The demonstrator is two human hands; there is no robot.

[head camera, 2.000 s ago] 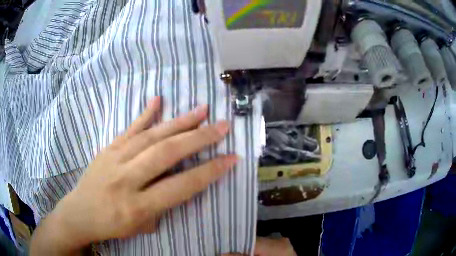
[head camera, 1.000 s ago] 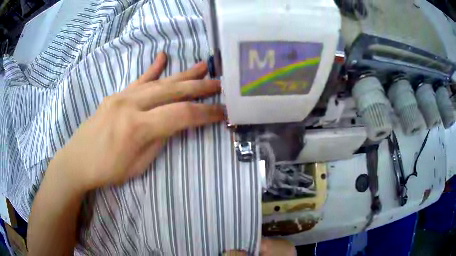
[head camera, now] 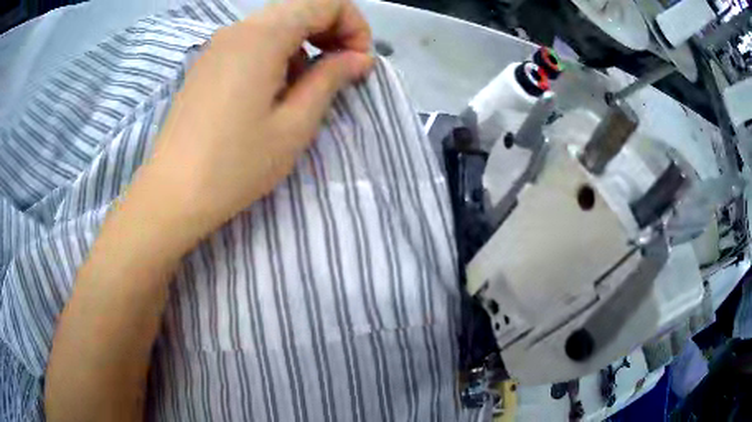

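The white garment cloth with dark grey stripes (head camera: 305, 272) covers the area left of the machine, its right edge running down along the machine's side. My left hand (head camera: 272, 99) is at the upper part of the cloth, its thumb and fingertips pinching the edge near the top. The overlock machine (head camera: 552, 239) stands right of the cloth, seen from above. The presser foot area (head camera: 480, 389) shows small at the bottom, beside the cloth edge. My right hand is not in view.
White thread cone or spool with black and red tops (head camera: 507, 91) stands behind the machine head. Metal posts (head camera: 610, 136) rise from the machine top. Small dark tools (head camera: 608, 383) lie at the lower right. The white table (head camera: 437, 37) curves behind the cloth.
The view has shifted toward the far side of the machine. My left hand has gone from lying flat on the cloth to pinching its far edge. My right hand's fingers have left the picture.
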